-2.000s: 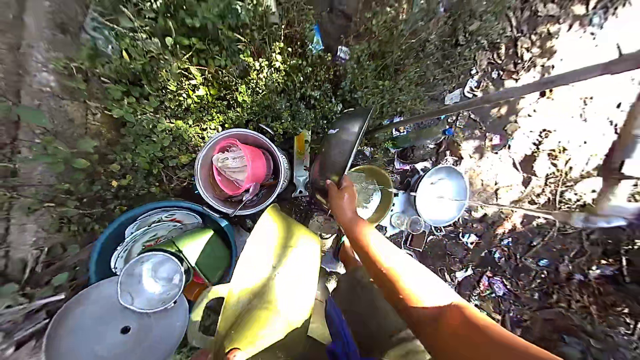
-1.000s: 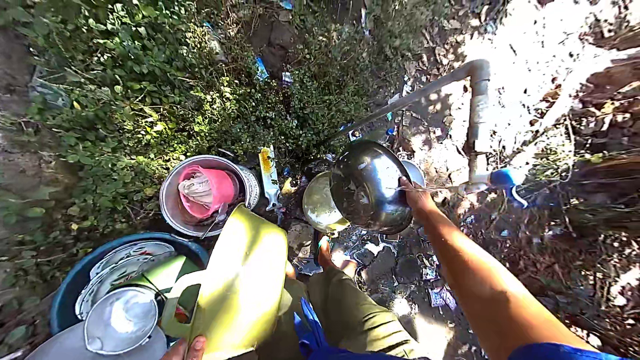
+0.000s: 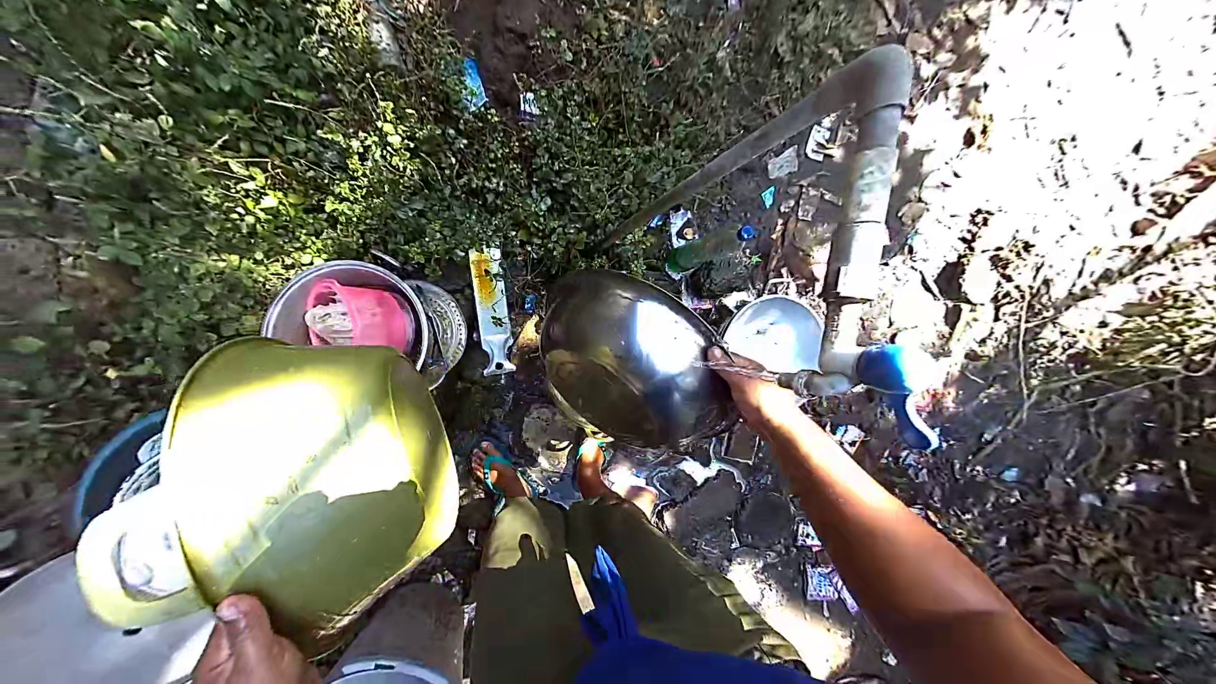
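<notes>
My left hand (image 3: 252,646) grips the lower edge of a large yellow-green plastic jug (image 3: 313,456) with a handle, tilted at the left. My right hand (image 3: 755,389) holds the rim of a dark, shiny metal bowl (image 3: 632,356), tipped on its side over the wet ground in front of my feet. A thin stream of water from the tap (image 3: 888,370) with a blue handle runs towards the bowl beside my right hand. Behind my right hand lies a small, light metal pan (image 3: 777,332). The bowl hides most of what lies beneath it.
A metal pot (image 3: 285,304) holds a pink plastic container (image 3: 380,318); a perforated metal piece (image 3: 446,328) lies beside it. A blue tub (image 3: 112,461) and a large metal lid (image 3: 57,617) are at left. A grey pipe (image 3: 869,161) rises near the tap. Stones, litter and plants surround my feet.
The green jug in my left hand has been raised and now covers much of the blue tub. The dark bowl has turned in my right hand. The view has shifted, bringing the tap in.
</notes>
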